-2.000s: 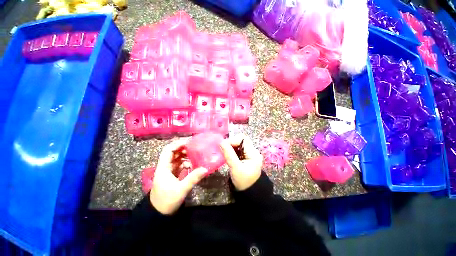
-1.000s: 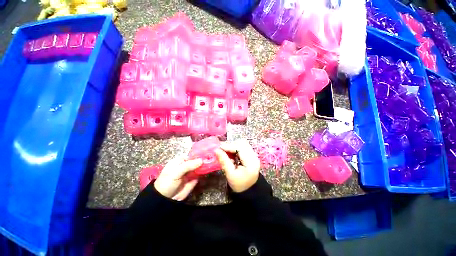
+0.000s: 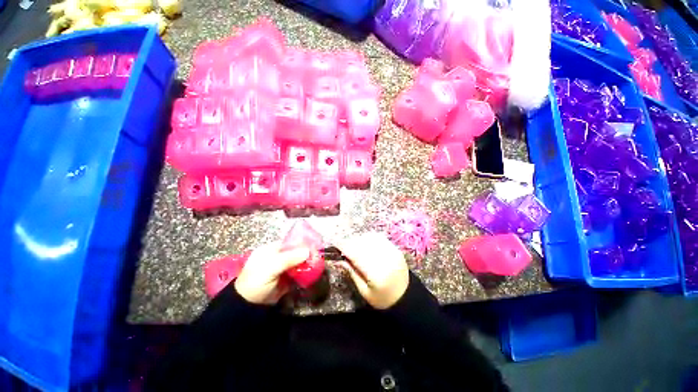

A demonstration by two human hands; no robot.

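Note:
My left hand (image 3: 264,274) holds a translucent pink cube part (image 3: 304,264) low over the near edge of the speckled table. The part is tilted, with a corner up. My right hand (image 3: 375,268) is just right of it, closed around a small dark tool (image 3: 334,253) whose tip is at the part's right side. The fingers hide most of the tool. Another pink piece (image 3: 222,272) lies on the table left of my left hand, partly behind it. A pile of thin pink trimmings (image 3: 411,230) lies right of my right hand.
A stock of pink cubes (image 3: 260,115) stands mid-table. A blue tray (image 3: 141,115) at left holds one pink row. Loose pink pieces (image 3: 444,107), a phone (image 3: 488,150), purple pieces (image 3: 507,213) and a larger pink piece (image 3: 496,255) lie right. A blue crate (image 3: 566,256) holds purple parts.
The held part has moved slightly down and left and turned corner-up. The dark tool now shows at its right side. The whole view has shifted a little.

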